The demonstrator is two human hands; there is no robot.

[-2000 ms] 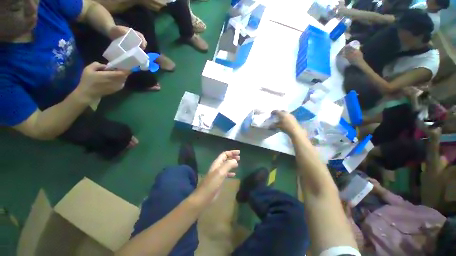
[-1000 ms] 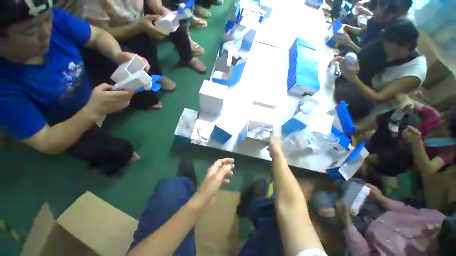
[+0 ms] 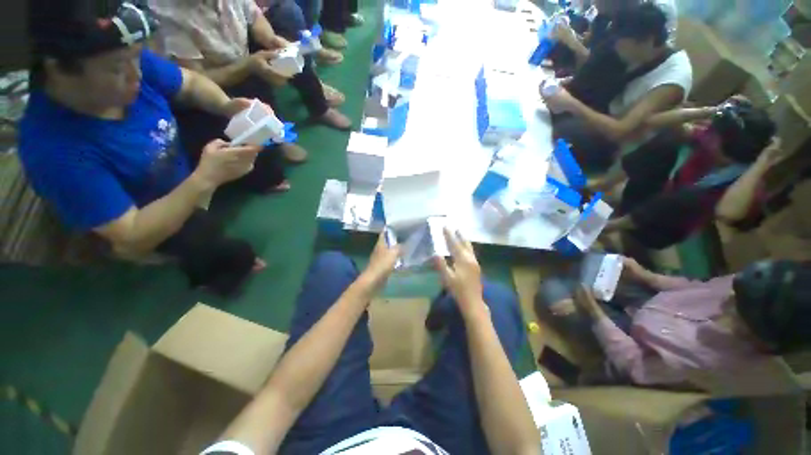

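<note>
A white open box with its lid flap raised is held between my two hands, just off the near end of the white table. My left hand grips its left side. My right hand grips its right side. Something greyish shows inside the box, too blurred to name. The fingertips are partly hidden by the box walls.
White table ahead bears white cartons, a blue box and crinkled bags. Open brown cartons stand on the floor at left and right. A printed white carton is by my right leg. Several people sit on both sides.
My right hand has drawn back from the table with the white box, and my left hand has moved forward to take its other side. The view has shifted, showing more of the right-hand floor.
</note>
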